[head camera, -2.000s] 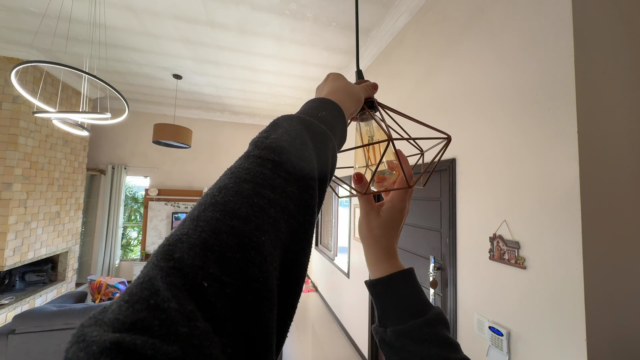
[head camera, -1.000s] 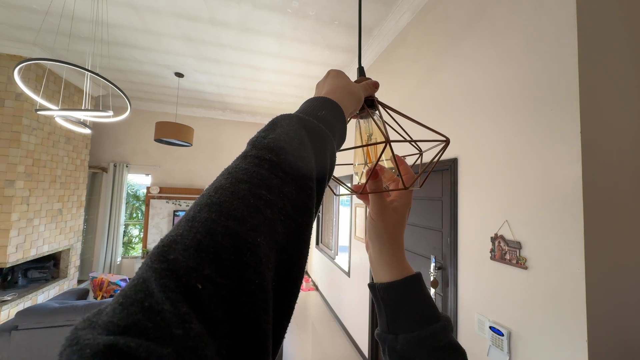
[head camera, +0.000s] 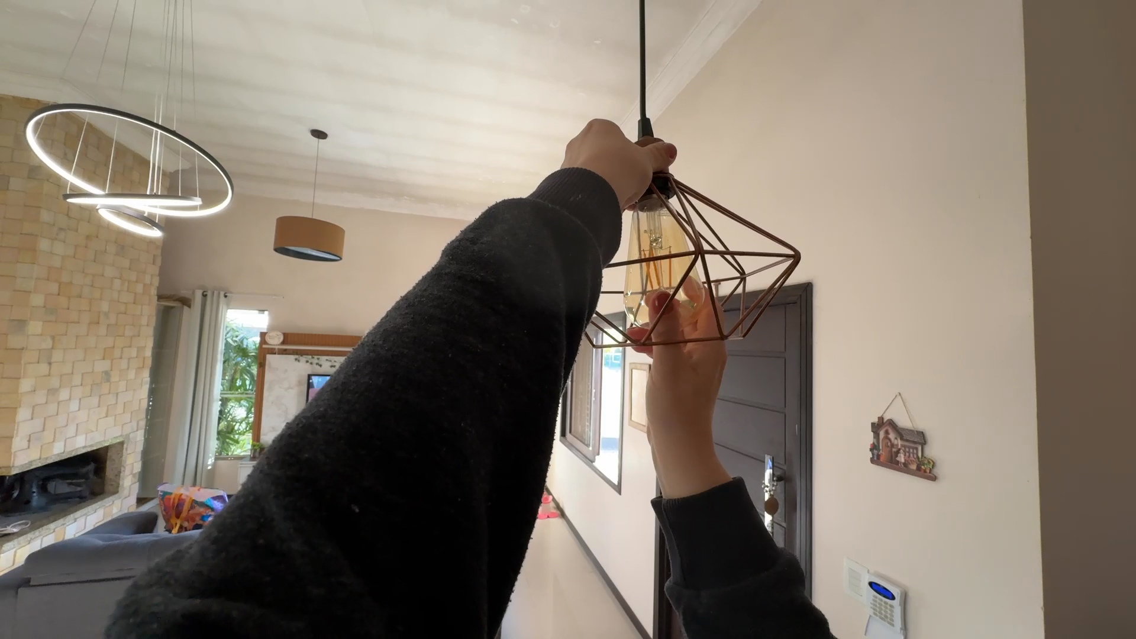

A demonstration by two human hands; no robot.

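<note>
A pendant lamp with a copper-coloured geometric wire cage (head camera: 750, 256) hangs from a black cord (head camera: 642, 62). My left hand (head camera: 612, 160) grips the lamp socket at the top of the cage, its thumb on the near side of the dark fitting. Inside the cage is an amber glass filament bulb (head camera: 655, 253), upright with its base at the socket. My right hand (head camera: 683, 355) reaches up from below through the cage's lower opening, its fingers around the bulb's lower end. The black left sleeve hides the cage's left part.
A ring-shaped LED chandelier (head camera: 133, 202) and a drum pendant lamp (head camera: 308, 238) hang at the left. Beyond my right arm stands a dark door (head camera: 754, 399). A house-shaped wall ornament (head camera: 901, 446) and a keypad (head camera: 885, 603) are on the right wall. A grey sofa (head camera: 98, 555) is lower left.
The fingers of my right hand have shifted around the bulb's lower end. My left hand has stayed at the socket.
</note>
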